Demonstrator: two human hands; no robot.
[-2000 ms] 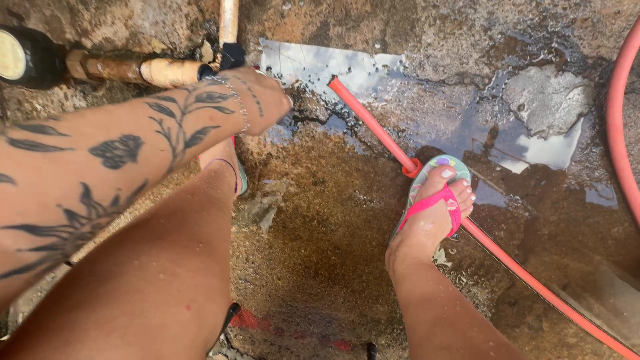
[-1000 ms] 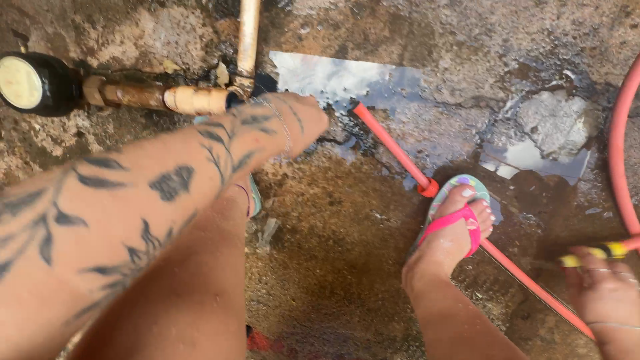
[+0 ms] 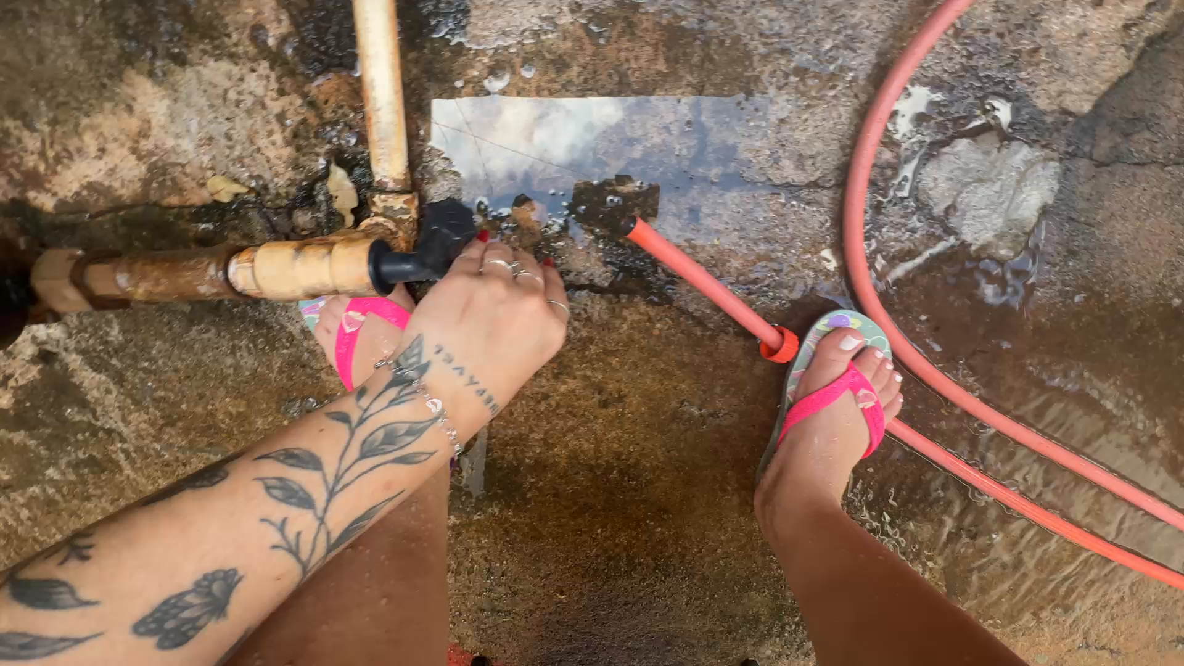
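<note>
My left hand [image 3: 504,310], with rings on its fingers, grips a black plastic tap [image 3: 435,245] at the end of a stained horizontal pipe [image 3: 305,266]. A vertical pipe [image 3: 382,102] meets the fittings just above it. My right hand is out of the picture. To the right of my left hand lies the open end of a red hose [image 3: 694,277], with a loose red collar nut [image 3: 780,344] around it beside my right foot. This hose continues past the foot toward the lower right.
Another stretch of red hose [image 3: 860,203] curves along the right side. My feet in flip-flops [image 3: 837,407] stand on wet, rough concrete. A shallow puddle [image 3: 555,139] reflects the sky, and a raised grey patch [image 3: 990,190] lies at the upper right.
My right hand, seen one second ago at the lower right by a yellow and black hose fitting, has left the view with that fitting. My left hand stays at the tap.
</note>
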